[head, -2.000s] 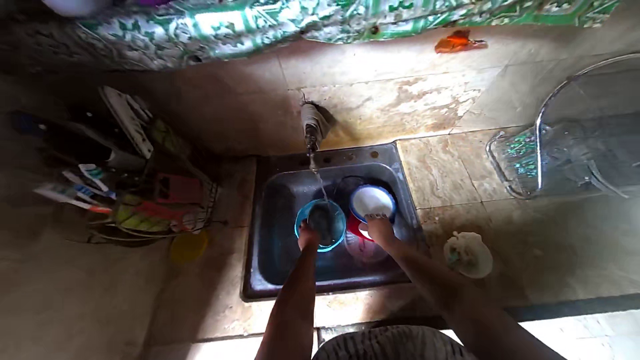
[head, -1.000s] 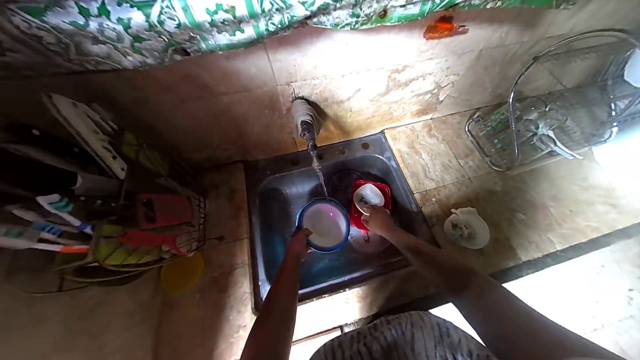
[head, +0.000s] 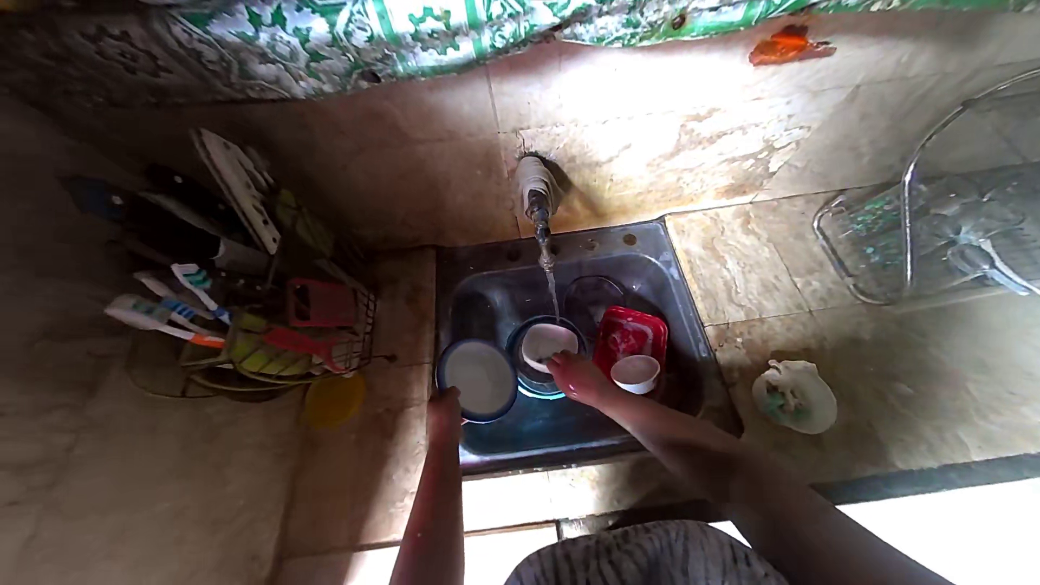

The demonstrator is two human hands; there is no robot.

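My left hand (head: pixel 445 408) grips the rim of a white bowl with a blue rim (head: pixel 478 380), held over the left side of the metal sink (head: pixel 552 455). A small white bowl (head: pixel 549 344) is in my right hand (head: pixel 575 377), under water running from the tap (head: pixel 543 236). Below it sits a round basin, dark inside with a light blue edge (head: pixel 539 393). To its right a red plastic tray (head: pixel 626 333) lies in the sink, and a small white cup or bowl (head: pixel 636 372) rests on its lower end.
A wire basket (head: pixel 366 325) with toothbrushes (head: pixel 166 321) and knives stands at the left, a yellow round object (head: pixel 335 400) beside it. Right of the sink lies a white shell-shaped dish (head: pixel 795 398). A metal dish rack (head: pixel 907 211) holding spoons stands farther right.
My left hand has moved left with the blue-rimmed bowl, away from the tap. My right hand has moved left from the red tray to the running water, now with a small white bowl.
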